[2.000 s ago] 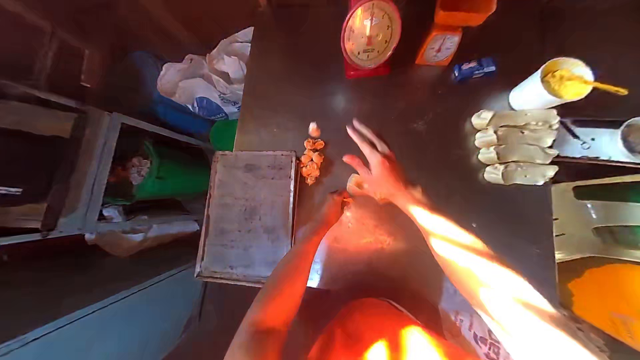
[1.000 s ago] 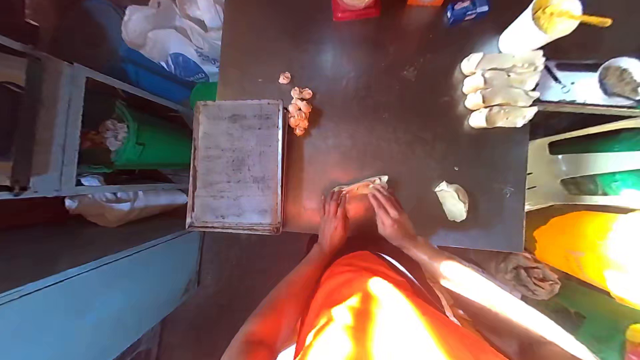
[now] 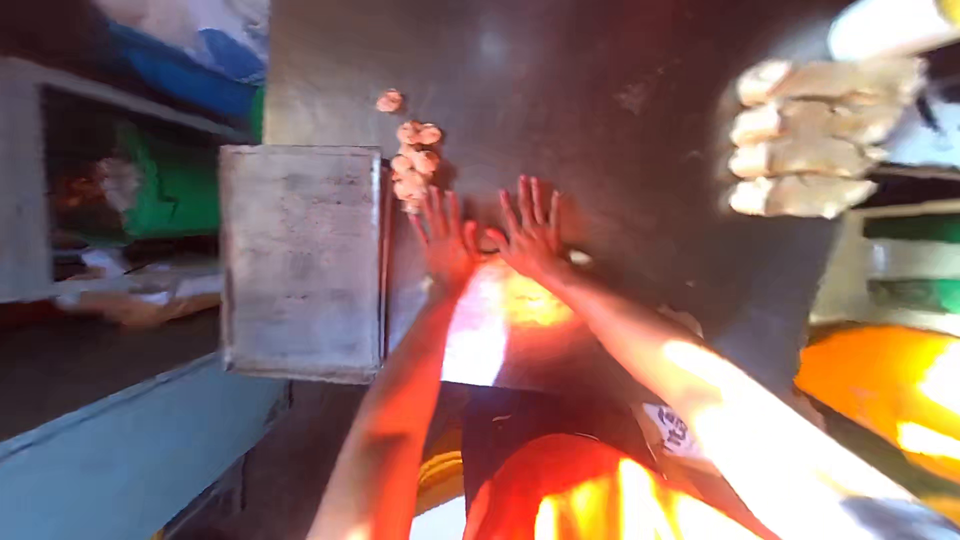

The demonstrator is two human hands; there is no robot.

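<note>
My left hand (image 3: 450,244) lies palm down with fingers spread, just below and right of a cluster of small orange-pink filling pieces (image 3: 415,161). Beside it, my right hand (image 3: 531,232) is also flat with its fingers apart. Small ends of pale dough (image 3: 579,257) show by the right wrist; the rest is hidden beneath the hands and wrists. Several long folded dough pieces (image 3: 806,161) lie in a stack of rows at the right of the dark table. Another piece of dough (image 3: 681,321) is partly hidden behind my right forearm.
A worn metal baking tray (image 3: 304,262) sits left of my hands, along the table (image 3: 600,97). A white container (image 3: 892,30) stands at the top right, near an orange thing (image 3: 885,390). Green and blue containers are at the far left.
Both hands have moved forward over the table and now lie with spread fingers; one second ago they were at the near edge on a strip of dough.
</note>
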